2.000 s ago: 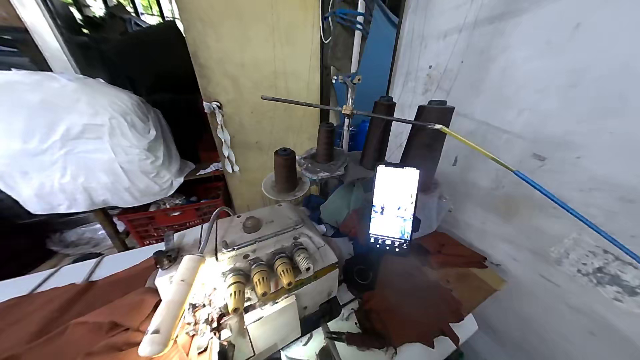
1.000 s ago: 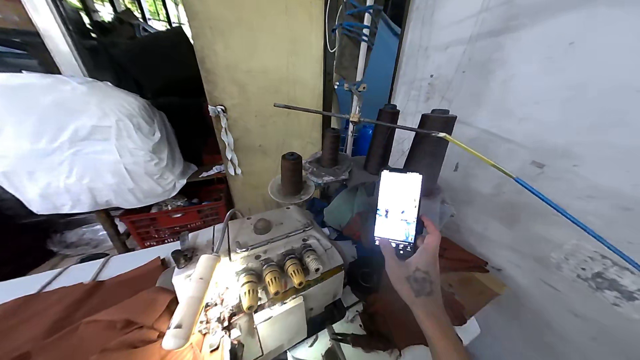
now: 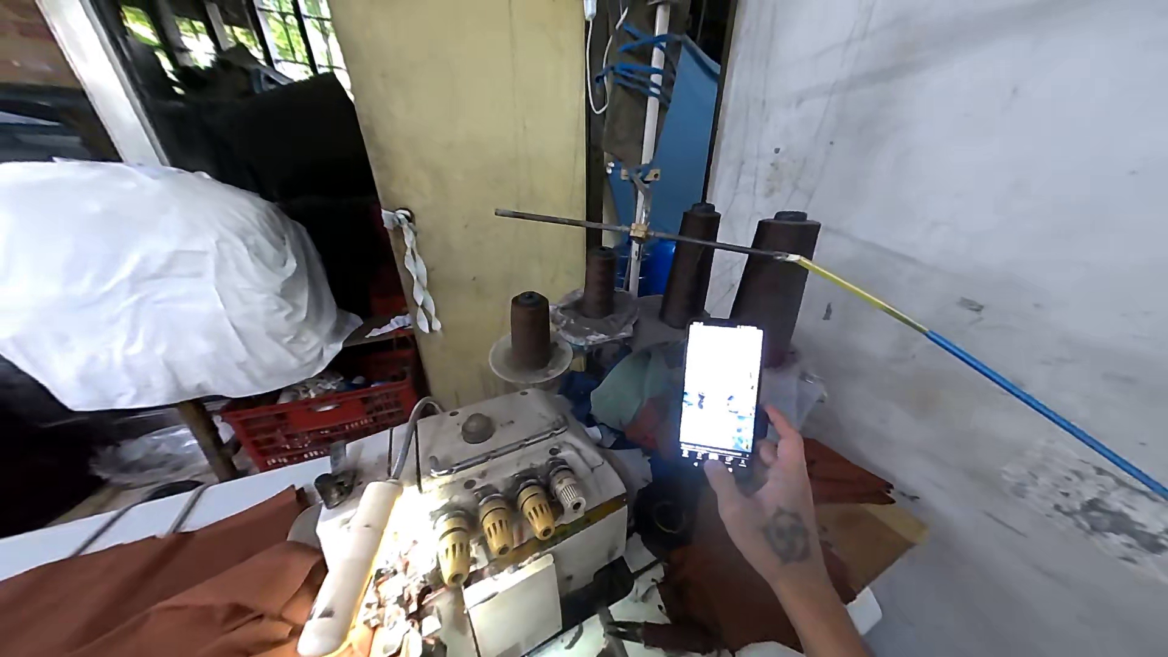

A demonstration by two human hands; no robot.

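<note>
My right hand (image 3: 771,516) comes in from the lower right, its fingers around the lower end of a smartphone (image 3: 721,392) with a bright lit screen. The thumb lies at the phone's bottom edge. My left hand is out of view. Left of the phone stands a white overlock sewing machine (image 3: 511,438) with several yellowish tension dials (image 3: 495,522). A lit tube-shaped lamp (image 3: 351,570) shines at its left side. Brown thread cones (image 3: 530,333) stand behind the machine. Reddish-brown fabric (image 3: 721,584) lies below the phone.
More brown fabric (image 3: 164,584) covers the left of the white table (image 3: 265,488). A metal rod (image 3: 566,220), extended in yellow and blue, crosses above the cones toward the right wall (image 3: 958,164). A red crate (image 3: 319,420) and a large white bundle (image 3: 164,283) are at the left.
Two seconds ago the phone stood with no hand on it. One second ago my right hand was in view at it, and the hand remains there now.
</note>
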